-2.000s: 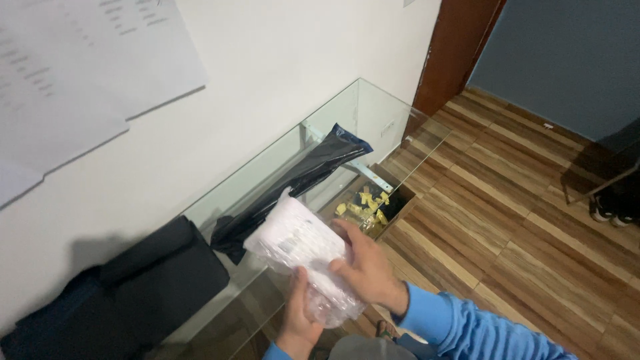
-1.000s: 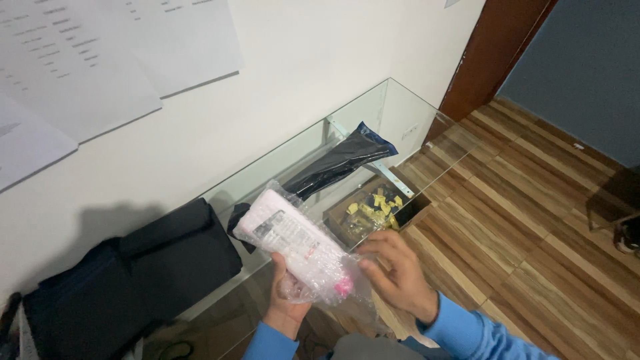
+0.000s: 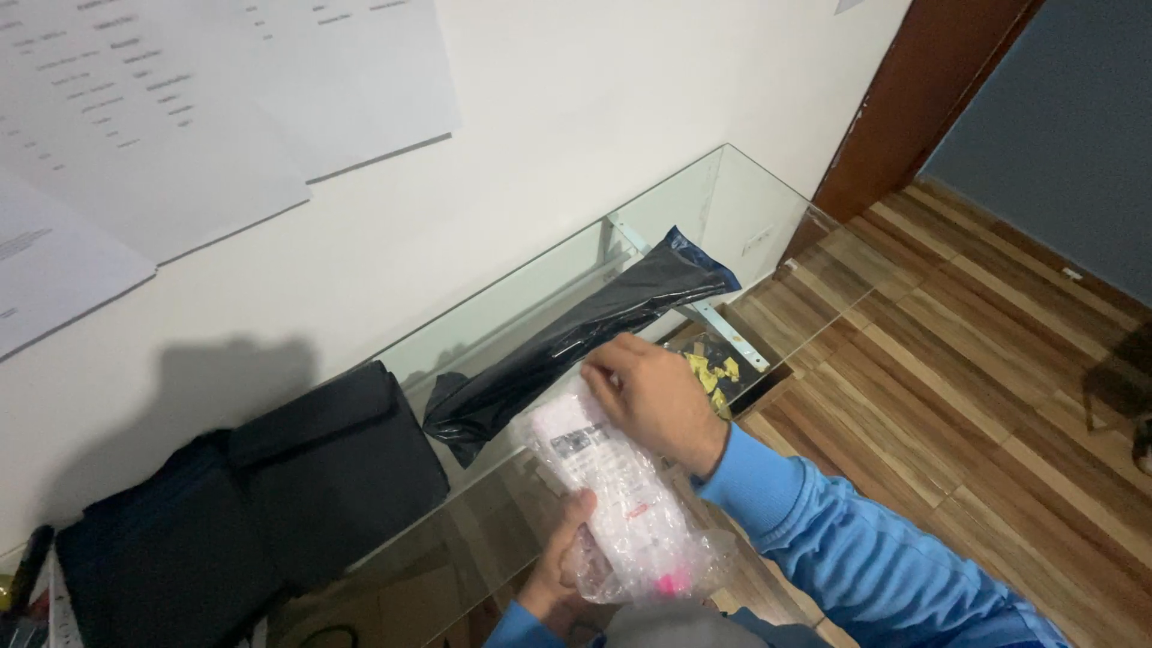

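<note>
A pale pink package in clear plastic wrap (image 3: 616, 495), bearing a printed label and a bright pink spot near its lower end, is held over the edge of a glass shelf. My left hand (image 3: 562, 571) grips its lower left side, thumb on top. At the package's upper end is my right hand (image 3: 652, 396), fingers bent against the wrap; whether they pinch it cannot be made out. Just behind lies a long black plastic bag (image 3: 585, 328) with a blue end, on the glass shelf (image 3: 801, 270).
Folded black cloth or pouches (image 3: 333, 477) lie on the left part of the shelf. Beneath the glass, a box holds crumpled yellow pieces (image 3: 715, 373). A metal bracket (image 3: 729, 333) supports the shelf. Printed papers (image 3: 360, 81) hang on the wall. A striped wood-look floor (image 3: 972, 387) is at right.
My right hand has moved from the package's lower end to its upper end. The package, in my left hand throughout, has tilted, and its pink spot was not visible in the earliest frame.
</note>
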